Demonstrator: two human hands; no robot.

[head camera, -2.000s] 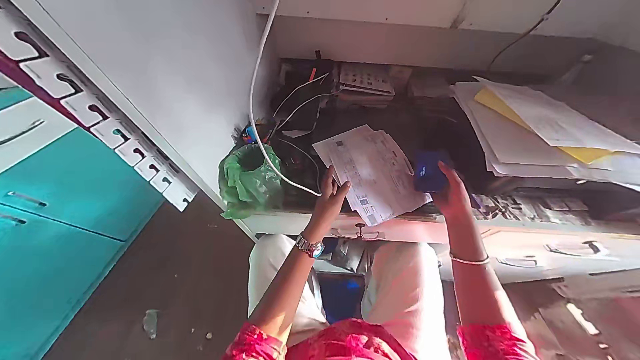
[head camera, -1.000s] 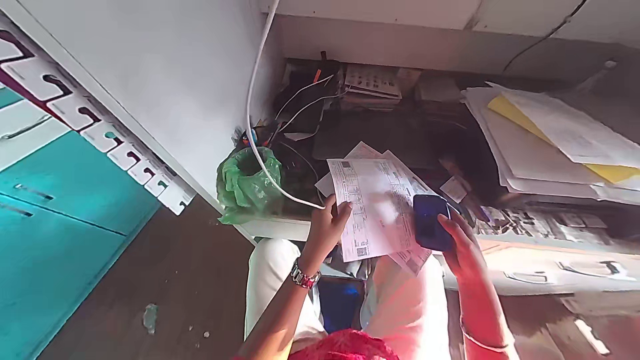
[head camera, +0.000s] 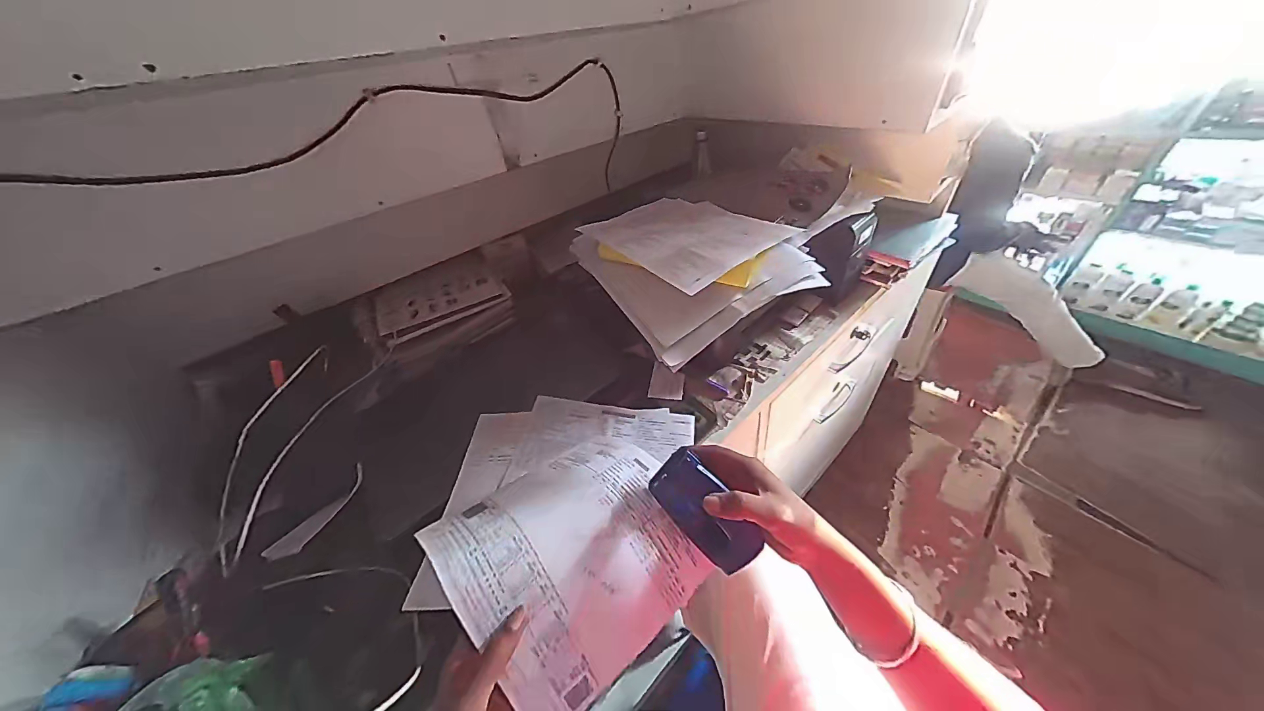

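My left hand [head camera: 484, 662] holds the lower left edge of a printed paper sheet [head camera: 573, 563], its thumb on top. More printed sheets [head camera: 612, 423] lie fanned out behind that one, over the dark desktop. My right hand [head camera: 755, 504] grips a dark blue smartphone [head camera: 706, 509] at the right edge of the sheet, with the thumb across the phone. Whether the phone touches the paper I cannot tell. The fingers of my left hand under the sheet are hidden.
A paper stack [head camera: 691, 267] with a yellow sheet lies behind. White cables [head camera: 267, 464] and a green plastic bag [head camera: 212, 686] are at left. Drawers [head camera: 829, 395] front the desk. Far right, a person [head camera: 997, 207] is near shelves with bottles [head camera: 1145, 296].
The view has swung strongly to the right and up, bringing the person and the shelves into sight. The sheets and the phone remain in my hands.
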